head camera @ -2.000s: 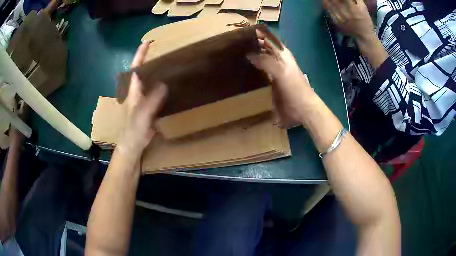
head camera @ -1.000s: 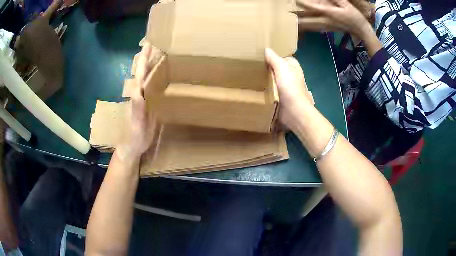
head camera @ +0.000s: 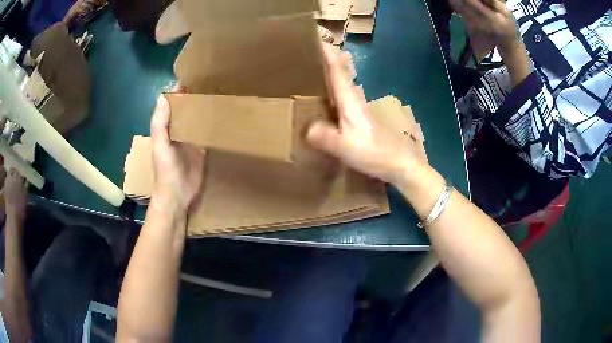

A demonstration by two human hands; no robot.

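A part-folded brown mailer box (head camera: 231,124) is held above a stack of box blanks (head camera: 288,204), turned so its long wall and one short end face me. Its lid panel (head camera: 248,53) stands up behind and runs to the top edge. My left hand (head camera: 176,161) holds the box's left end, thumb at the upper corner. My right hand (head camera: 355,134) is at the right end, thumb against the short end and fingers up along the lid's right edge. The blanks lie at the table's front edge. The box's inside is hidden.
The green table (head camera: 409,67) has more cardboard pieces (head camera: 349,17) on its far side. Cream tubes (head camera: 64,144) rise at left, near other folded cardboard (head camera: 60,74). A person in a patterned sleeve (head camera: 550,87) is at right, near a red stool (head camera: 547,218). Another person's hand is at far left.
The box has turned and moved left, and its short right end now shows. Its lid has swung into a steeper slant. My right hand has shifted from gripping the side to the end, fingers raised.
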